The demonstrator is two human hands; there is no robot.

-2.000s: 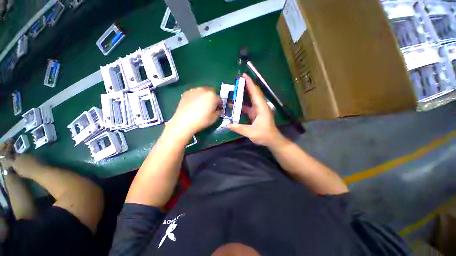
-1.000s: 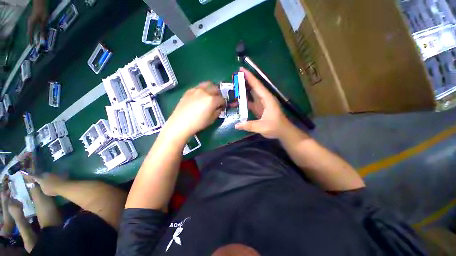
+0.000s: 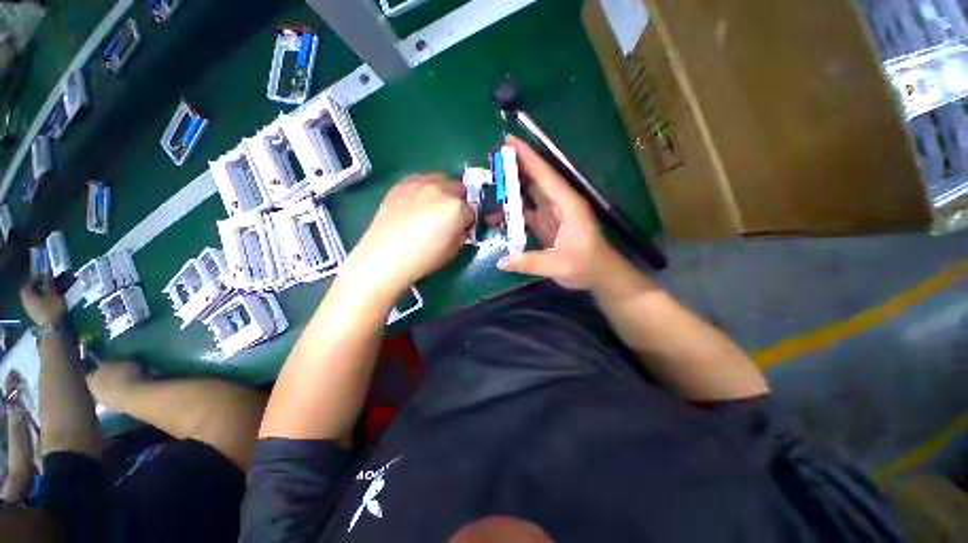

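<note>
My right hand (image 3: 568,233) holds a white housing (image 3: 515,202) on edge, with a blue component (image 3: 498,176) on its left side. My left hand (image 3: 419,228) is curled, with its fingertips at a second white housing piece (image 3: 477,189) just left of the first. The fingertips are partly hidden, and any small part between them cannot be seen. A small hammer (image 3: 554,149) lies slanted behind and right of my right hand, its dark head at the top.
Stacks of white housings (image 3: 253,255) stand left of my hands. A loose white frame (image 3: 404,305) lies at the bench edge. A brown carton (image 3: 764,127) is on the right. Housings with blue strips (image 3: 191,133) lie on the conveyor beyond a metal rail (image 3: 467,32). Another person's arms (image 3: 64,382) are at left.
My hands keep nearly the same pose around the housings. Units on the conveyor have shifted left and down in the view. The neighbour's hand has moved up toward the conveyor units.
</note>
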